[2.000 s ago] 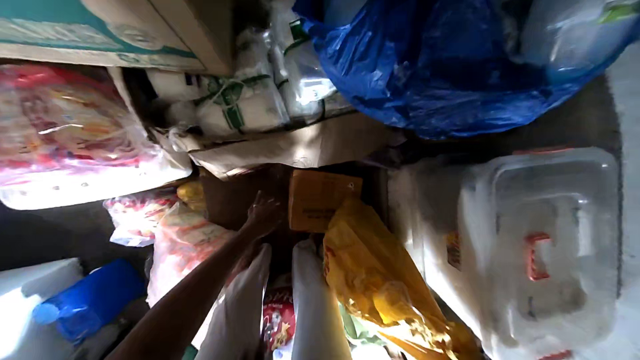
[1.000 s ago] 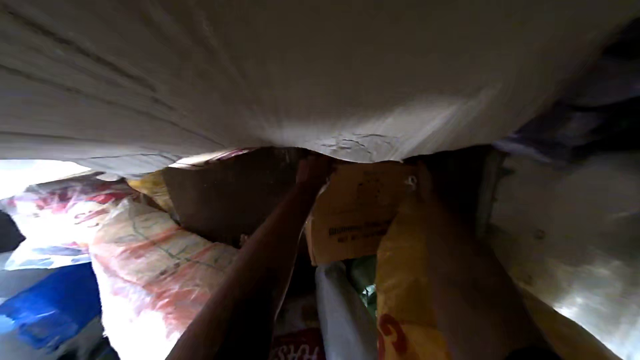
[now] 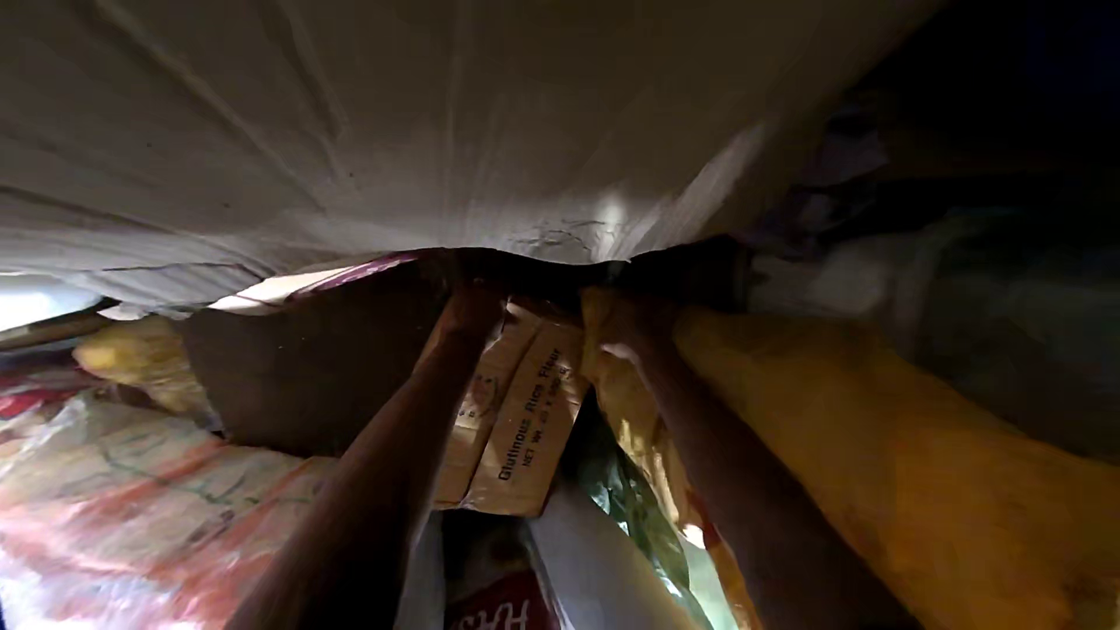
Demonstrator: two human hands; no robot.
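Observation:
A brown cardboard carton [image 3: 525, 420] printed as glutinous rice flour lies tilted between my forearms. My left hand [image 3: 477, 302] is at the carton's upper left edge, its fingers lost in shadow. My right hand [image 3: 626, 328] is at the top of a yellow plastic bag [image 3: 857, 420], just right of the carton; shadow hides its fingertips, so its grip cannot be made out. Over both hands hangs a wide pale, creased sheet-like surface [image 3: 437, 140], very close to the camera.
Left of my arms are a dark brown cardboard panel [image 3: 306, 367], a yellow bundle [image 3: 144, 359] and a large clear plastic bag with orange marks [image 3: 157, 499]. Below the carton show a dark red printed pack [image 3: 503, 604] and green plastic [image 3: 621, 490]. The right side is deep in shadow.
The view has dropped in close under the pale surface. My right hand, not visible two seconds ago, has come in on the right. The carton has turned from nearly level to steeply tilted.

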